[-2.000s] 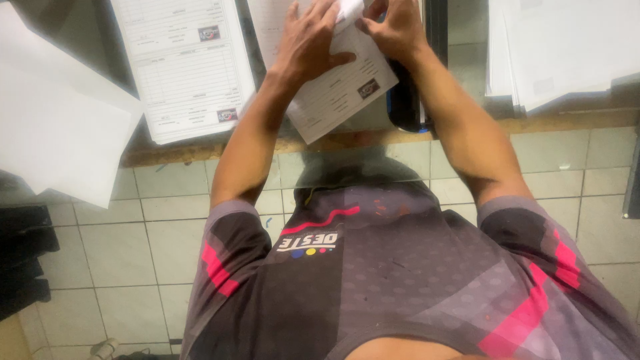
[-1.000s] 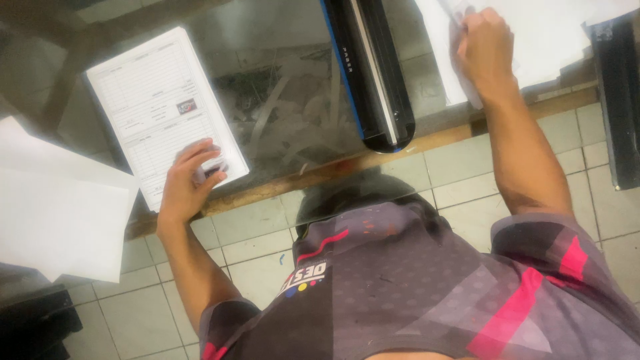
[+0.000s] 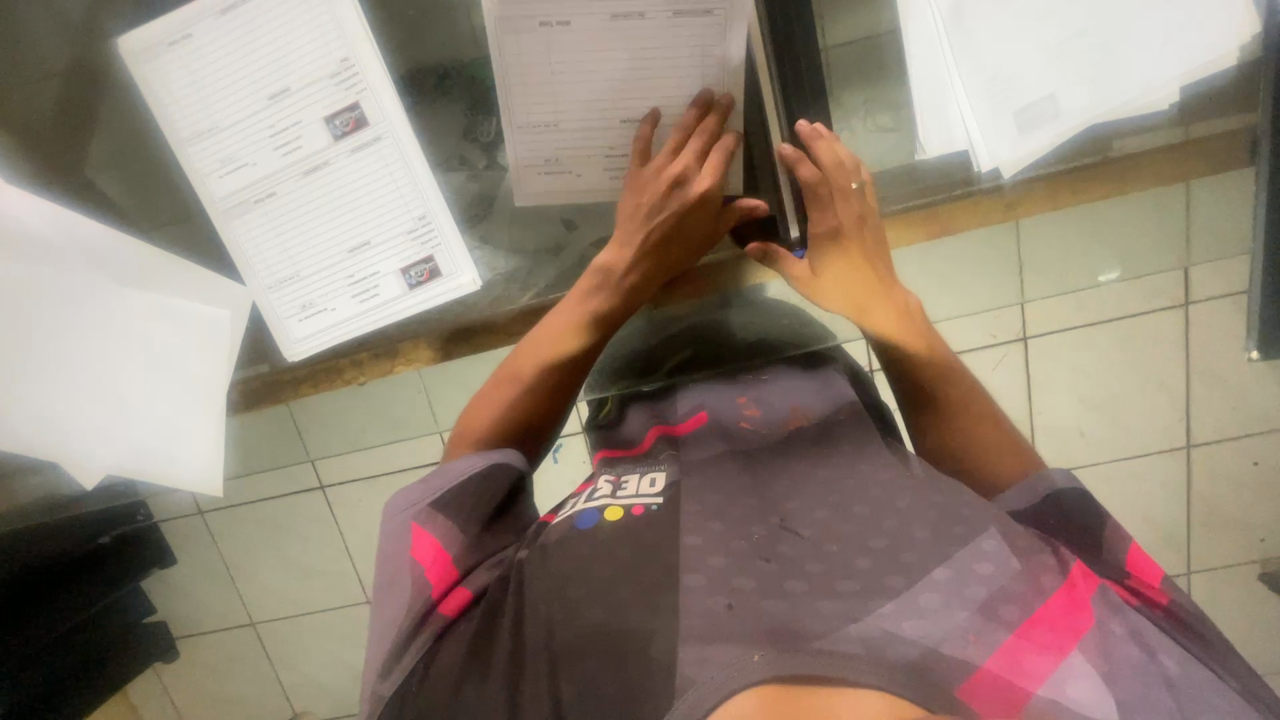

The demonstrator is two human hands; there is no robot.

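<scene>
My left hand (image 3: 685,180) lies flat, fingers spread, on a printed form sheet (image 3: 570,100) whose right edge lies along a long dark device with a metal strip, perhaps a paper trimmer (image 3: 795,60). At the right side of that device rests my right hand (image 3: 840,215), with a ring on one finger, its fingers extended and nothing seen in its grip. The near end of the device shows partly between the two hands. Left of the sheet sits a stack of printed forms (image 3: 310,190), tilted on the glass tabletop.
Blank white sheets (image 3: 110,340) lie at the far left. More loose white papers (image 3: 1090,60) are piled at the upper right. The table's wooden edge (image 3: 1080,170) runs in front of my body, above a tiled floor. Black stacked objects (image 3: 80,580) stand at the lower left.
My left hand has moved from the form stack to a single sheet beside the device. My right hand has left the papers at the right and come to the device.
</scene>
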